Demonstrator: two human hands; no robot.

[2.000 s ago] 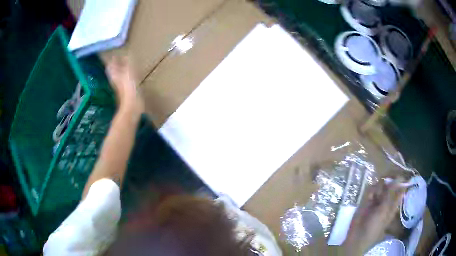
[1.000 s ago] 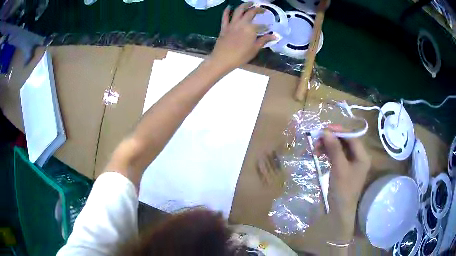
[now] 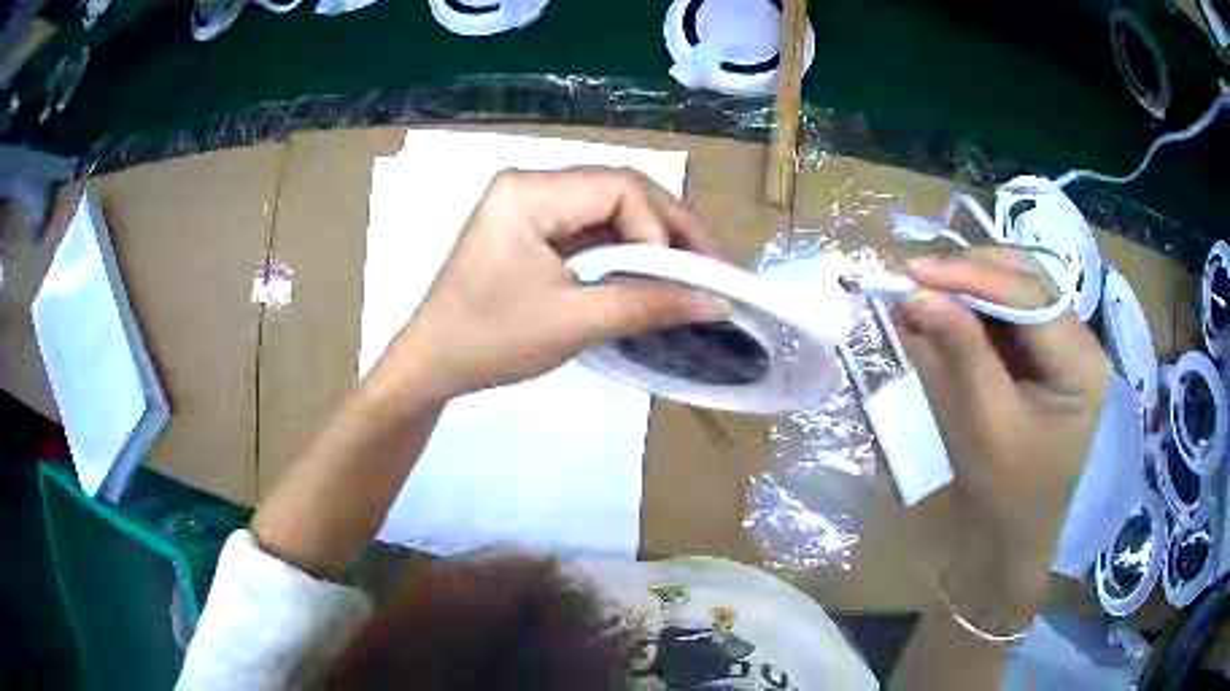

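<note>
My left hand [image 3: 540, 277] grips a round display unit [image 3: 789, 354] by its white ring, above the white paper sheets [image 3: 499, 473]. The unit is tilted, with its dark glossy disc partly covered by my fingers. My right hand [image 3: 1005, 351] holds the small white plug end of the power lead [image 3: 884, 281] in its fingertips, close to the unit's right edge. Whether the plug touches the unit I cannot tell. The lead loops behind the right hand.
A white bracket [image 3: 911, 439] lies on crinkled clear film [image 3: 803, 520]. A slotted white disc [image 3: 1045, 223] and stacked units [image 3: 1187, 473] are at right. A wooden strip [image 3: 785, 122] is at the far edge, by the green surface. A white slab [image 3: 95, 351] and green crate [image 3: 122, 587] are at left.
My left hand has taken a unit from the green surface and brought it back over the paper. My right hand, still with the lead, has moved slightly right and up.
</note>
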